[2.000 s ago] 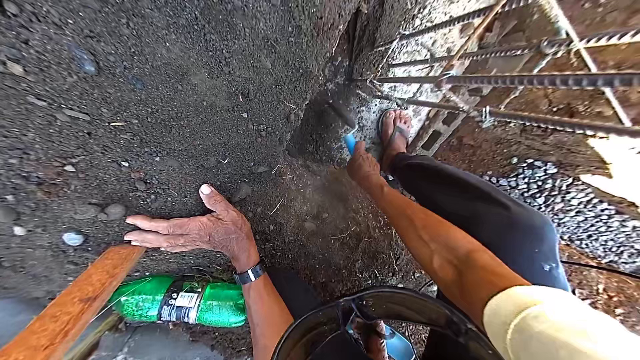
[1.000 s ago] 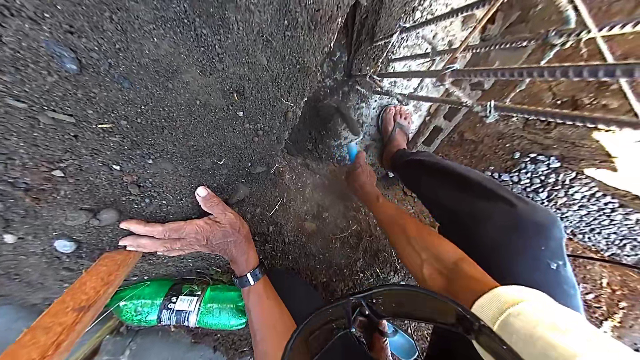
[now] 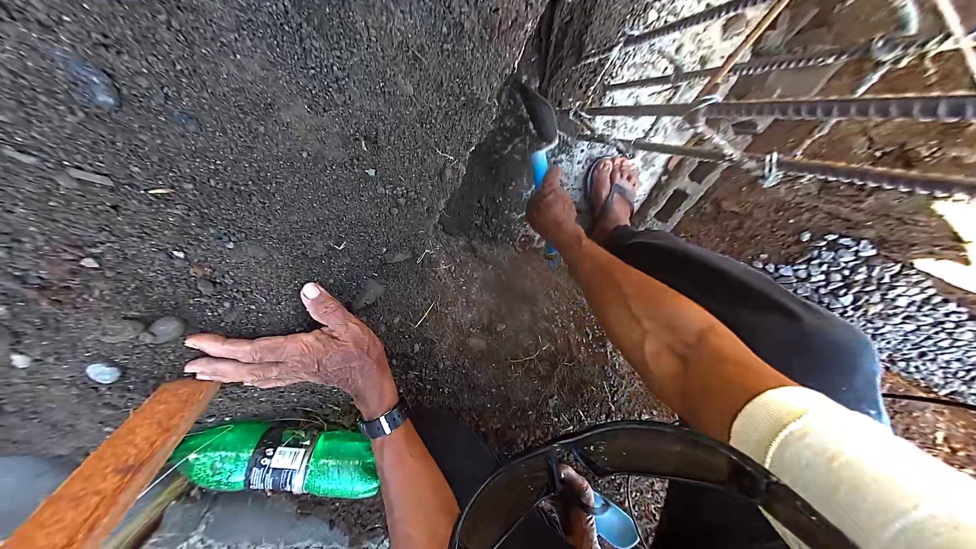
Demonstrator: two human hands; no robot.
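Note:
My right hand (image 3: 552, 207) is closed on the blue handle of a trowel (image 3: 538, 118), whose dark blade is by the corner of the earth bank, near my sandaled foot (image 3: 612, 187). My left hand (image 3: 305, 354) has its fingers apart and rests against the dark, gritty earth bank (image 3: 290, 152), holding nothing. Near its fingertips is the end of a wooden board (image 3: 122, 457). A green plastic bottle (image 3: 343, 463) lies beside my left wrist, which wears a dark band.
Ribbed steel bars (image 3: 839, 108) tied with wire extend across the upper right. Grey gravel (image 3: 877, 305) lies at the right. A black curved rim (image 3: 656, 438) fills the bottom, with my other foot (image 3: 576, 503) seen through it. Stones (image 3: 103, 373) stud the bank at left.
The trowel in my right hand has moved, and its blade now shows more clearly, farther up in the view along the bank's corner. My left hand has stayed against the bank.

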